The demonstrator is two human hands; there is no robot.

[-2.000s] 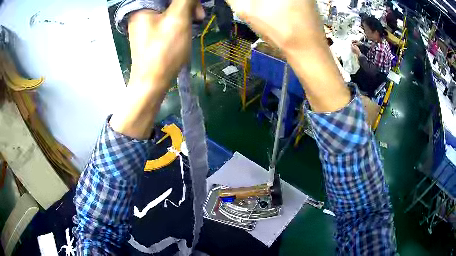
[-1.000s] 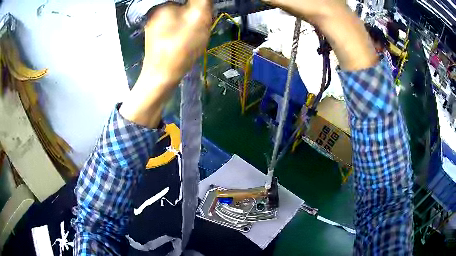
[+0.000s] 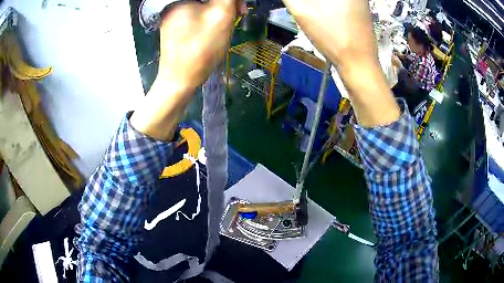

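My left hand is raised at the top edge, fingers curled closed on the grey cloth strip. The strip hangs down from it and its lower end lies curled on the black table. My right hand is raised at the top; its fingers are cut off by the edge. The steam hose rises from the steam iron and passes behind my right hand. The iron, with its wooden handle, sits on the metal iron rest, on a pale sheet.
A yellow curved template and white strips lie on the black table. A white board stands at left beside hanging templates. Beyond are a yellow rack, a blue bin and a seated person.
My right hand has moved right and out, then back left and lower, now covering the upper hose. My left hand has shifted slightly right, still holding the strip.
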